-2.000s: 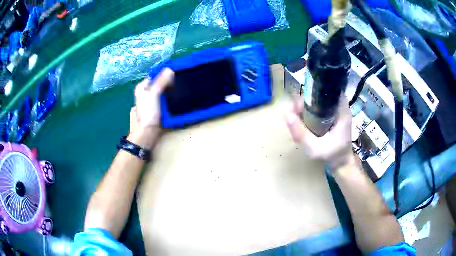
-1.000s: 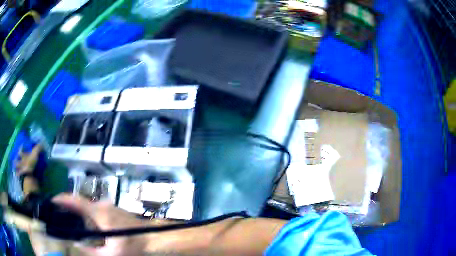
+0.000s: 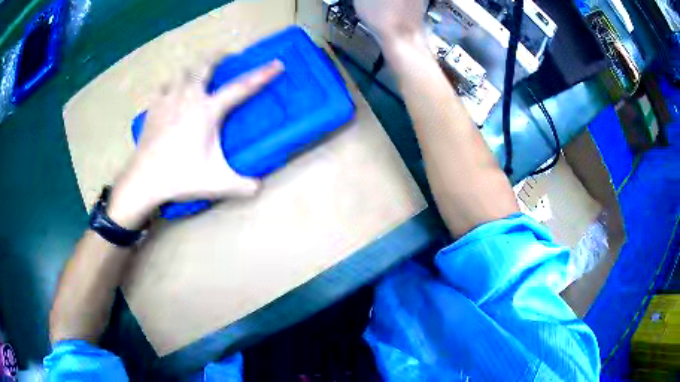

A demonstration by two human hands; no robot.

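A blue handheld device [image 3: 309, 93] lies tilted on the tan cardboard sheet [image 3: 298, 239], with its plain blue side up and no screen showing. My left hand [image 3: 183, 138] lies across its left part with fingers spread, the thumb by the near edge and a finger over the top, holding it on the sheet. The hand is slightly blurred. My right hand [image 3: 391, 19] is at the top edge beside the screw feeders, cut off by the picture, so its fingers and anything in them are hidden. The screwdriver's body is not in view.
Pale metal screw feeders [image 3: 477, 33] stand at the upper right, with a black cable [image 3: 511, 97] passing in front. An open carton [image 3: 596, 190] with paper and plastic is at the right. Another blue device [image 3: 37, 48] lies at the upper left. A yellow box [image 3: 656, 336] is at the lower right.
The view swung right and back. The device, earlier held screen up, now lies on the sheet with its other side up. My right hand has moved from the sheet's right side to the feeders.
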